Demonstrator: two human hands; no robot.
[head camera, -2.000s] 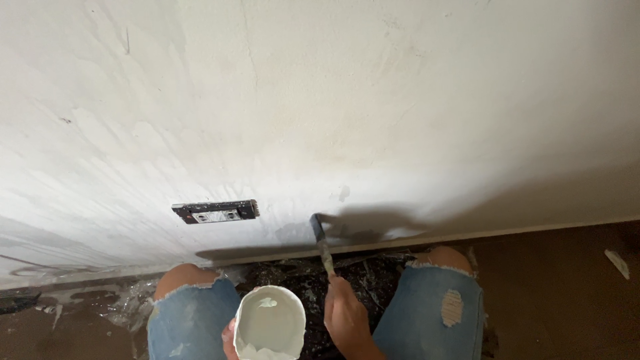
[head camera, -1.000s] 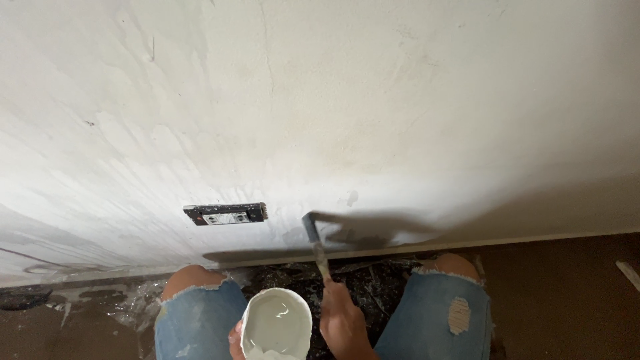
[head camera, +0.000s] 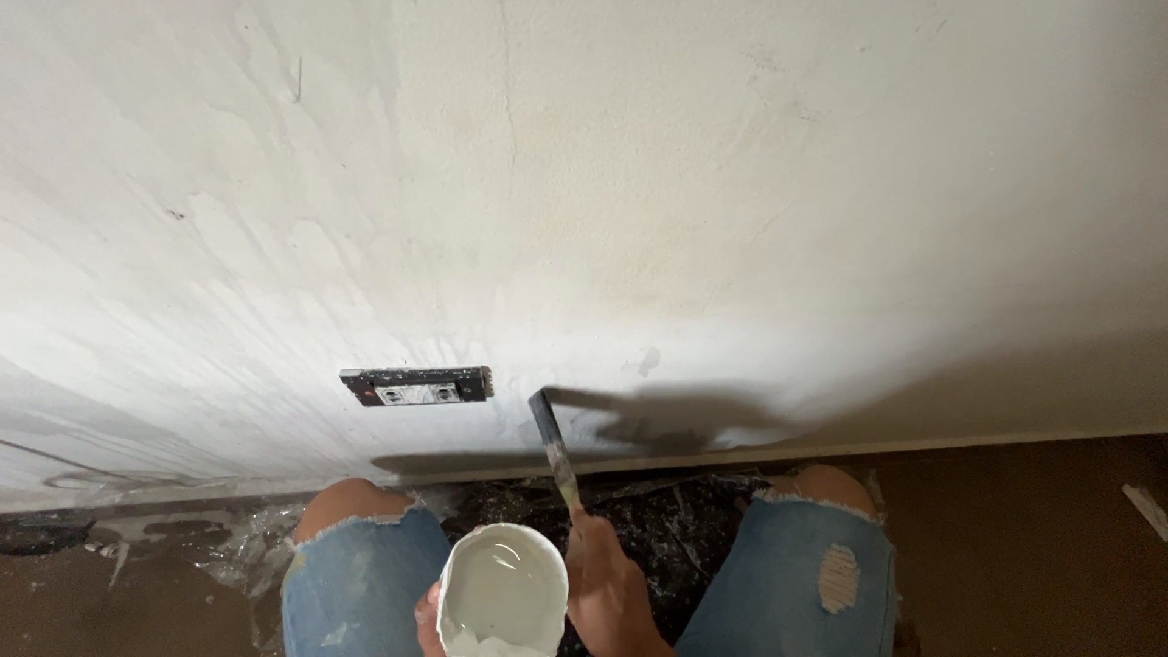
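A paintbrush (head camera: 553, 443) with a dark head and a paint-marked handle is gripped in my right hand (head camera: 607, 584). Its tip meets the white wall (head camera: 639, 228) low down, a little right of a paint-spattered black electrical outlet (head camera: 416, 386). My left hand (head camera: 429, 620) holds a white container (head camera: 503, 589) of pale paint from its left side, near my lap; most of this hand is hidden behind the container.
My knees in ripped jeans flank both hands. Crumpled clear plastic sheeting (head camera: 242, 552) and a paint-spotted dark covering (head camera: 680, 529) lie along the wall's base. A whitish strip (head camera: 1147, 511) rests on the brown floor at far right.
The brush in my right hand has moved slightly left along the wall, nearer the outlet. My left hand keeps holding the container.
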